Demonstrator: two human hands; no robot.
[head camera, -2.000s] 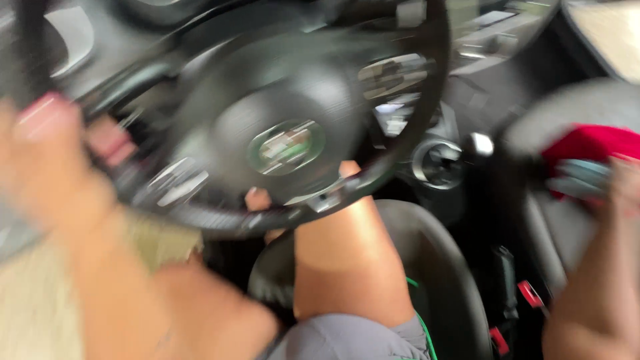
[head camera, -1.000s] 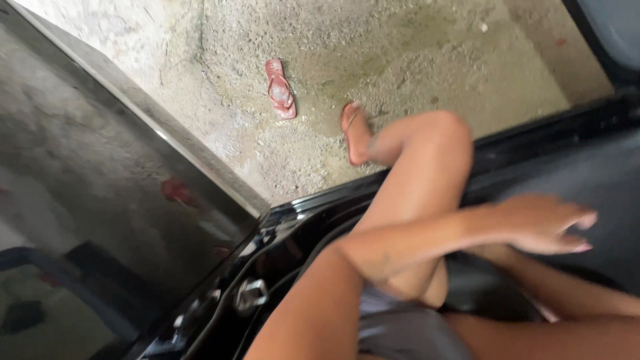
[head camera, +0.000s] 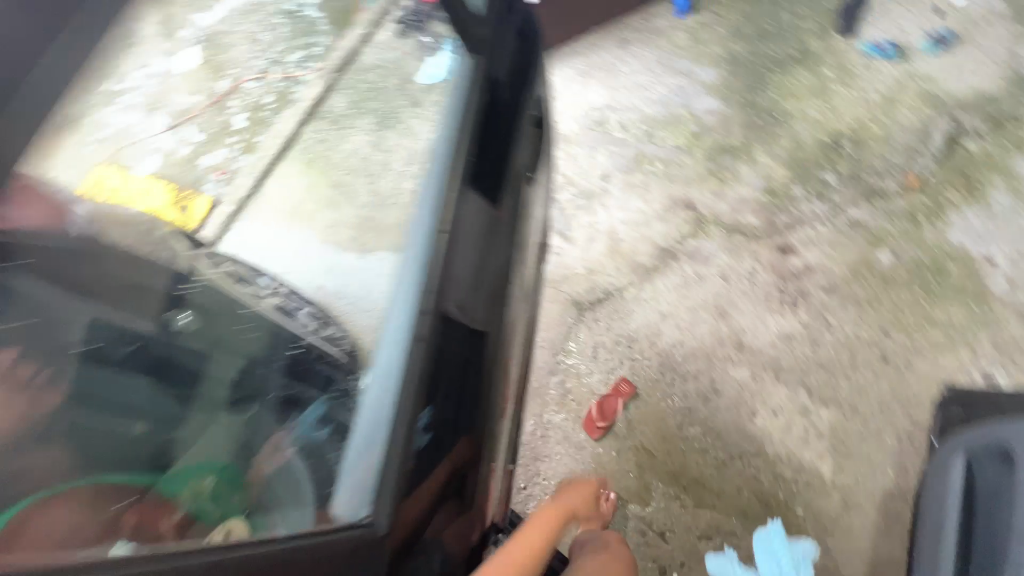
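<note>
My left hand is at the bottom centre, blurred, beside the edge of an open black car door and just above a bare knee. Whether its fingers hold anything cannot be made out. A red flip-flop lies on the concrete ground beyond the hand. To the right, a light blue cloth-like thing shows at the bottom edge; what supports it is hidden. My right hand is out of the frame.
The door's window fills the left side, with a green-rimmed shape and a hand showing in it. A yellow object appears through the glass. Blue sandals are at the top right, and a dark car part stands at the right edge.
The view has swung from the steering wheel to the ground and open door. The left hand, over the legs one second ago, is now beside the door edge. The light blue thing has come into view.
</note>
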